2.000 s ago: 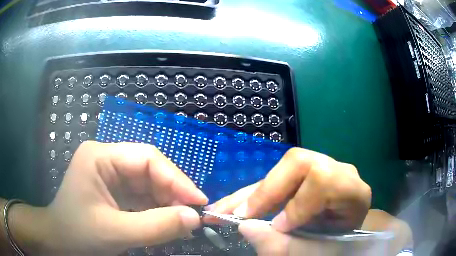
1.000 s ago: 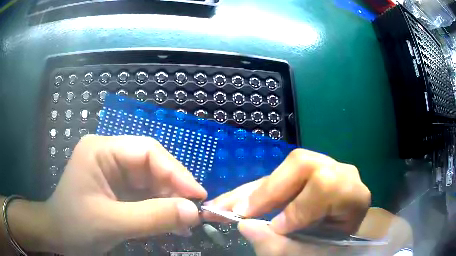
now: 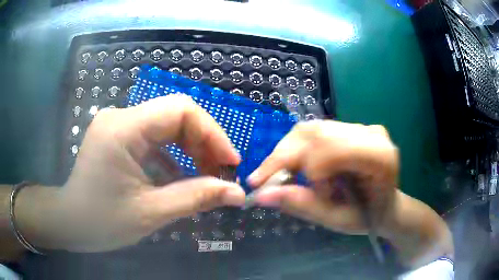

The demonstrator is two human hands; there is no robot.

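My left hand (image 3: 148, 158), bare, pinches a small dark component (image 3: 228, 173) between thumb and forefinger above the black component tray (image 3: 326, 71). My right hand (image 3: 334, 175) is close beside it, thumb and forefinger nearly together at the component. The tweezers (image 3: 377, 243) show as a blurred rod below my right palm, held in that hand. A small pale piece (image 3: 249, 201) shows at the fingertips; blur hides what it is. The blue carrier film (image 3: 268, 128) with rows of tiny white pads lies across the tray, partly hidden by both hands.
The tray pockets hold shiny round parts. A white tray label (image 3: 215, 245) shows near the tray's near edge. Spare black trays (image 3: 446, 82) stand at the right, with clear plastic items beyond them. A green mat (image 3: 377, 93) lies under the tray.
Tray and film appear higher in the picture. Both hands have shifted up; the tweezers have swung from between the fingertips to below my right palm. The gap between my left thumb and forefinger is wider.
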